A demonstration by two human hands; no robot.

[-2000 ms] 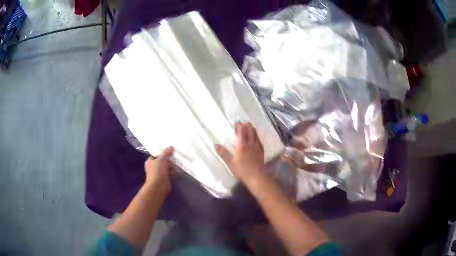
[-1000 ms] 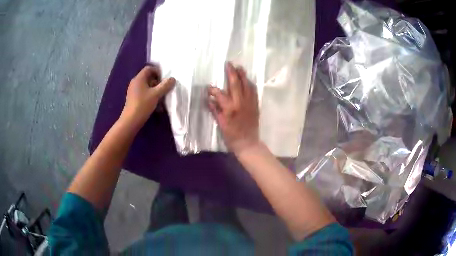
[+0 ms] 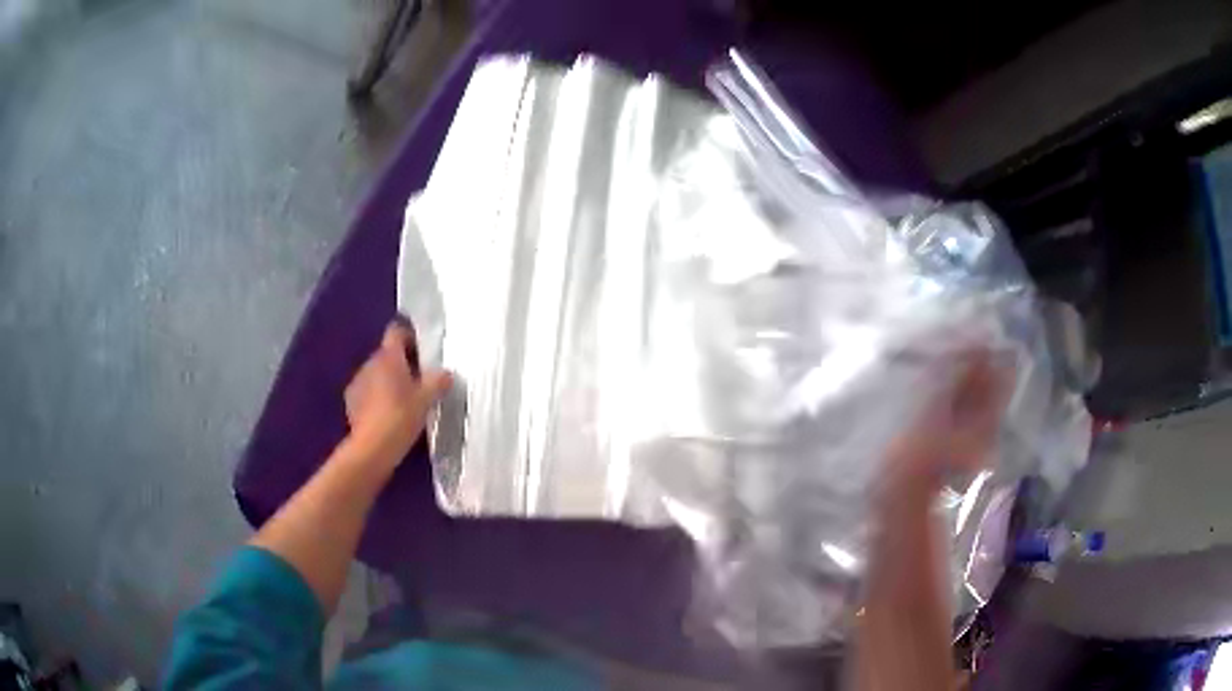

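The stack of flat garment bags (image 3: 554,297) lies on the purple cloth in front of me, silvery white with long ridges. My left hand (image 3: 395,394) holds the stack's left edge between thumb and fingers. My right hand (image 3: 953,412) is blurred at the right, over loose shiny clear film (image 3: 797,392) that spreads from the stack's right side. The film seems to be in its fingers, but blur hides the grip.
The purple table cover (image 3: 568,574) shows around the stack. A small bottle with a blue cap (image 3: 1054,544) is at the right edge. Grey floor (image 3: 162,270) lies to the left. Dark structures stand at the upper right.
My right hand has moved from the top of the stack far to the right. Clear film now stretches across the stack's right part. My left hand remains at the left edge.
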